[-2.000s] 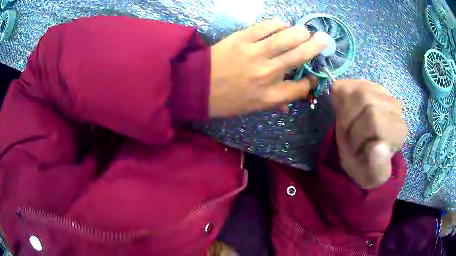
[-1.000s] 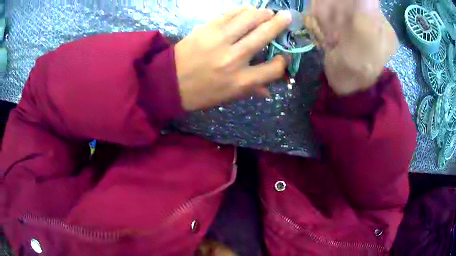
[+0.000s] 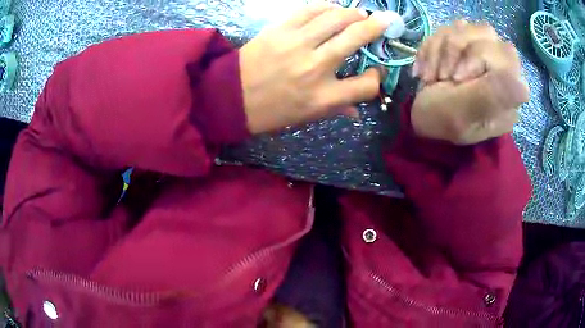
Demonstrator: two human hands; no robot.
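Observation:
A teal fan head shell lies on the foil at the top centre, with grey blades and a pale hub cap inside. My left hand lies over its left side, fingertips at the hub cap and lower ring, holding it. My right hand is closed in a fist at the ring's lower right. A thin pale tool tip sticks out of the fist into the ring; the rest is hidden. Wires with red and white tips show below the ring beside the teal neck.
Teal spoked fan rounds are heaped along the right edge. More teal rounds lie at the left edge. Silver foil covers the table, its near edge against my jacket. Dark purple cloth shows at the lower right.
The view has shifted, so the fan sits nearer the top edge than two seconds ago. Since one second ago, my right hand has moved slightly right and down, uncovering more of the ring and the tool tip.

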